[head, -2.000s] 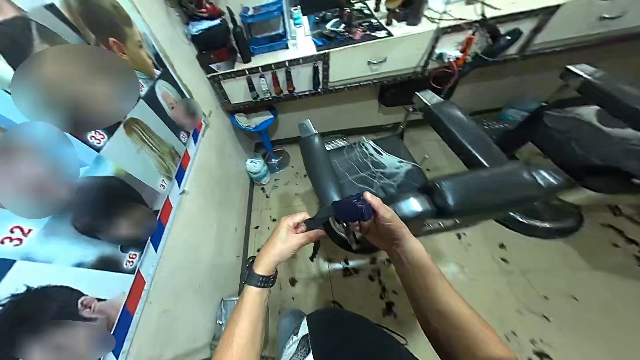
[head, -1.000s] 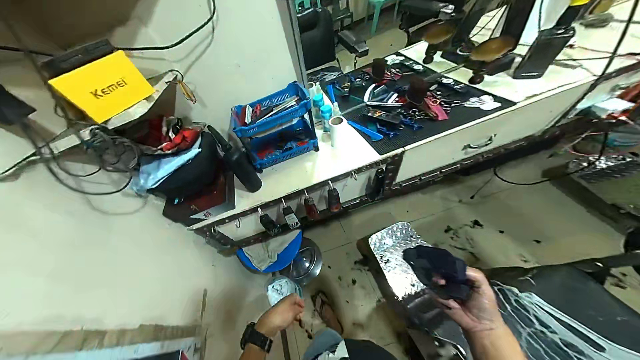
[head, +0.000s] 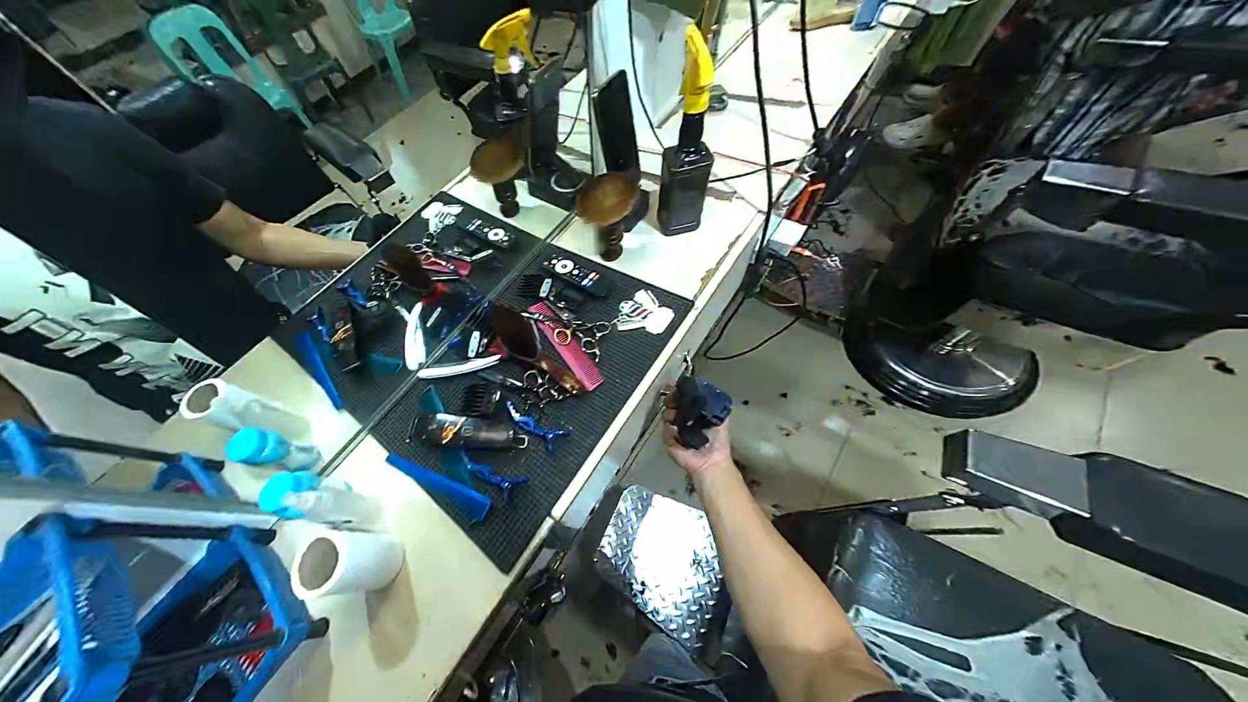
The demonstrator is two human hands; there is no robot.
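Note:
My right hand (head: pixel 700 437) is closed around a dark bundle (head: pixel 702 408), perhaps cloth or a strapped item, black and navy, beside the counter's front edge. Its fingers are near the drawer handle. My left hand is out of the frame. On the counter, left of the hand, a black textured mat (head: pixel 624 375) bears a pink comb (head: pixel 570 349), a hair clipper (head: pixel 470 432), a white-handled razor (head: pixel 458 368), scissors (head: pixel 548 386), a wooden-handled brush (head: pixel 526 336), blue hair clips (head: pixel 536 425) and a remote control (head: pixel 575 275).
A blue rack (head: pixel 73 595), a white roll (head: pixel 366 561) and a black spray bottle (head: pixel 685 185) stand on the counter. A metal footrest (head: pixel 663 561) and cracked black barber chairs (head: pixel 877 575) are below and right. Cables (head: pixel 765 127) hang ahead; a mirror backs the counter.
The view has swung right along the counter. My left hand, visible earlier, has left the frame. My right hand, with the dark bundle, has moved from above the footrest to the counter's front edge.

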